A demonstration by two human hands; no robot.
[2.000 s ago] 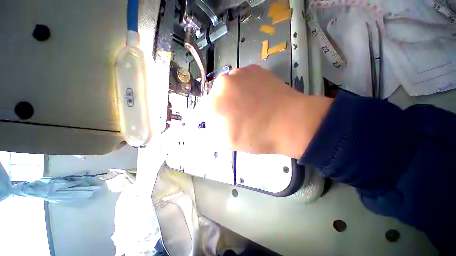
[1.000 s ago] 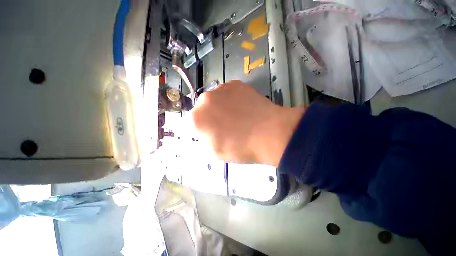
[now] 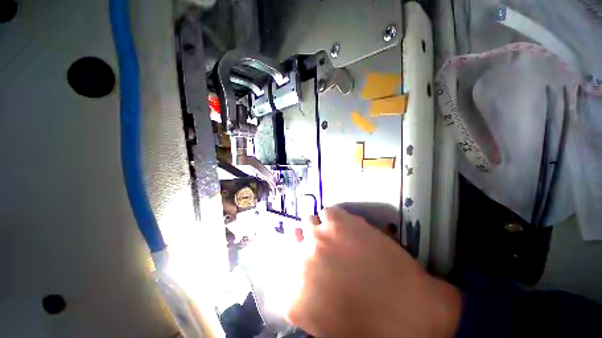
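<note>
The sewing machine's needle area lies in strong lamp glare. Bent metal clamp arms (image 3: 251,76) stand over the work plate (image 3: 353,185), which has yellow tape marks (image 3: 379,86). My right hand (image 3: 369,277) reaches in from the lower right, its fingers bent and close together just below the clamp area. A thin dark bent rod (image 3: 311,201) shows at the fingertips; I cannot tell whether the hand holds it. A round brass-coloured screw (image 3: 245,197) sits left of the fingers. Glare hides the surface left of the hand. My left hand is not in view.
The pale machine head (image 3: 53,191) fills the left side, with a blue lamp tube (image 3: 132,132) along it. Right of the bed lie a tape measure (image 3: 455,125), pale cloth pieces (image 3: 508,125) and a thin dark two-pronged tool (image 3: 549,158).
The view has moved closer to the needle area. The clamp arms show larger, my right hand appears lower in the picture, and the white garment at the bottom is out of view.
</note>
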